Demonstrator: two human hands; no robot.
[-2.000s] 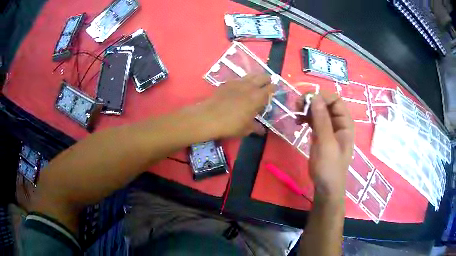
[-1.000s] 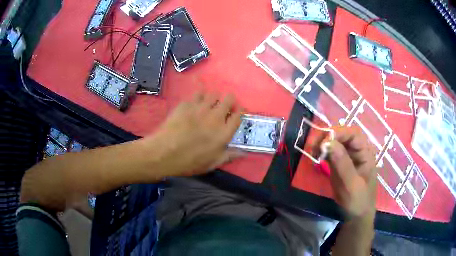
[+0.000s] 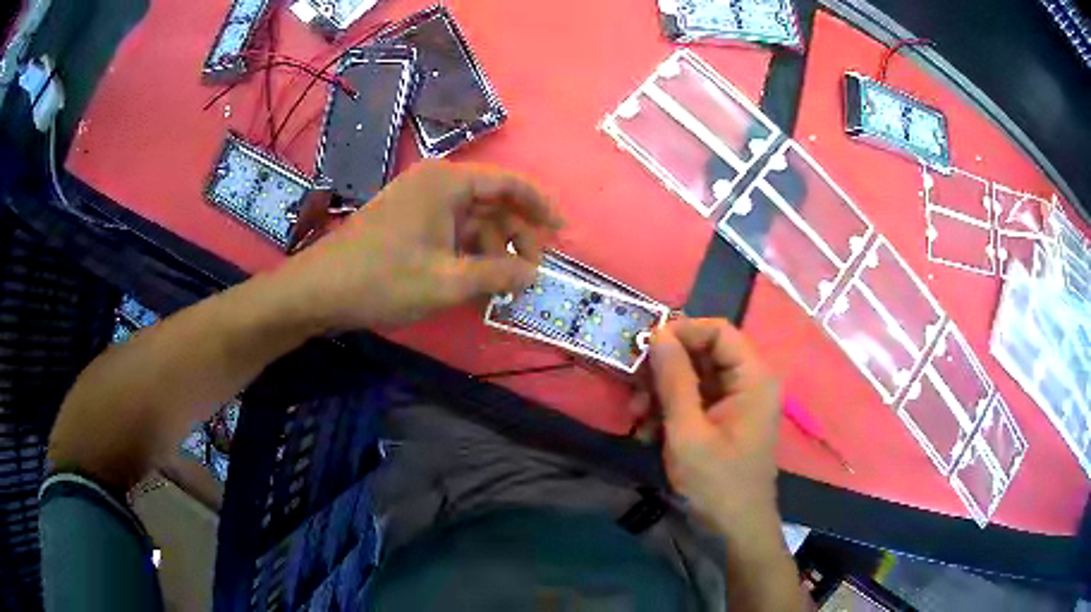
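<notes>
An LED light module [image 3: 574,313] lies face up in front of me, its pale board with yellowish dots showing. A thin white gasket frame [image 3: 560,347] lies over it, slightly offset towards me along the near edge. My right hand [image 3: 706,401] pinches the gasket's right end at the module's right end. My left hand [image 3: 461,245] is over the module's left end, thumb and fingers apart; whether it touches the gasket is unclear. The sheet of white gaskets [image 3: 826,257] lies at an angle right of centre.
A pink pointed tool [image 3: 810,421] lies right of my right hand. Two dark face-down modules [image 3: 363,126] and several wired modules [image 3: 257,189] lie at the left. Other modules [image 3: 897,120] lie at the back right. Glossy liner sheets [image 3: 1041,317] are at the far right.
My right hand has moved left with the gasket, from beside the module onto it. My left hand has lifted off the module towards its far left. The module now lies more tilted.
</notes>
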